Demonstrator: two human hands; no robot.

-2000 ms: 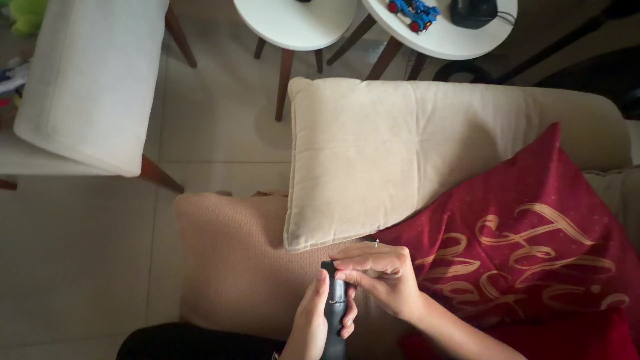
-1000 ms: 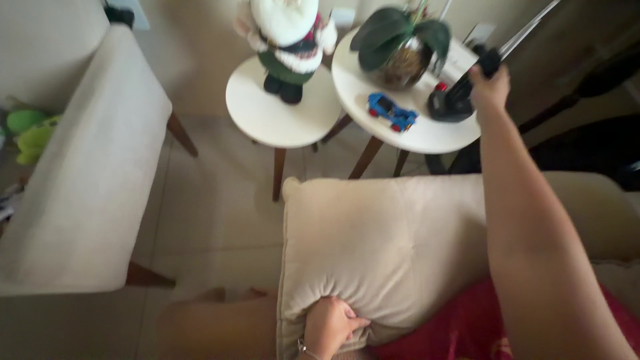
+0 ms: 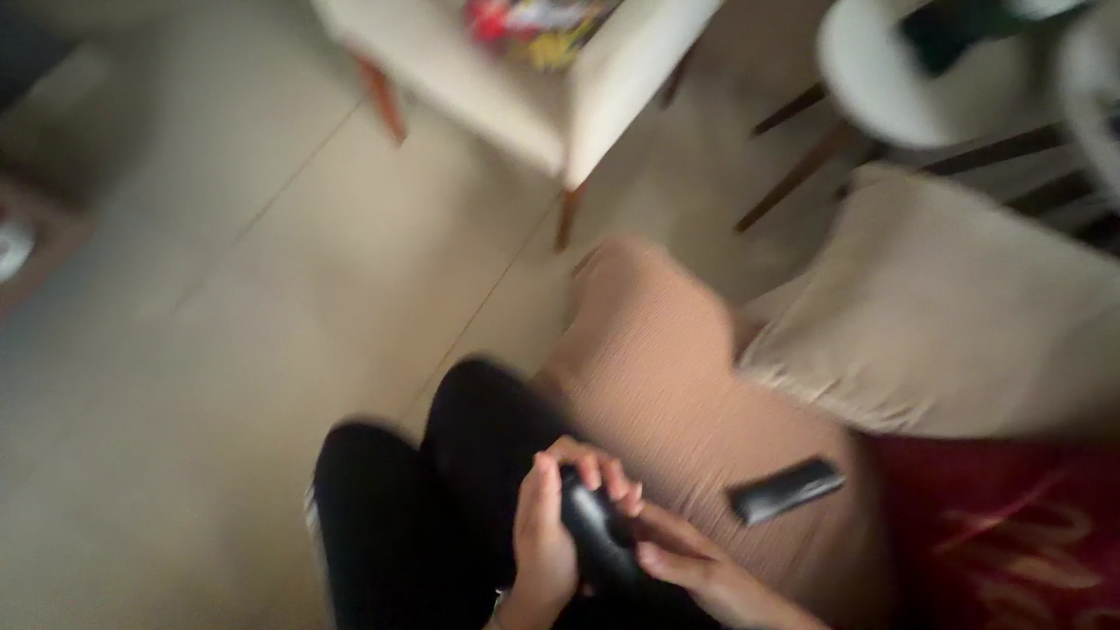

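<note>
A dark, glossy, elongated object (image 3: 597, 529), blurred and not clearly identifiable, is held between both hands above the black-clad legs. My left hand (image 3: 549, 525) wraps around its left side and top, fingers curled over it. From the right, my right hand (image 3: 687, 556) grips its lower right side with thumb and fingers. A separate short black piece (image 3: 786, 491) lies to the right on the pinkish ribbed sofa seat (image 3: 647, 350), apart from both hands.
A beige cushion (image 3: 954, 315) and a red cushion with gold lettering (image 3: 989, 534) rest at the right. A pale armchair (image 3: 490, 105) with colourful items stands ahead. White round side tables (image 3: 862, 79) are at the upper right, and tiled floor (image 3: 289, 306) spreads left.
My right hand has come back from the black object on the side table, and my left hand has left the beige cushion. Both now hold a dark object. The view has swung left.
</note>
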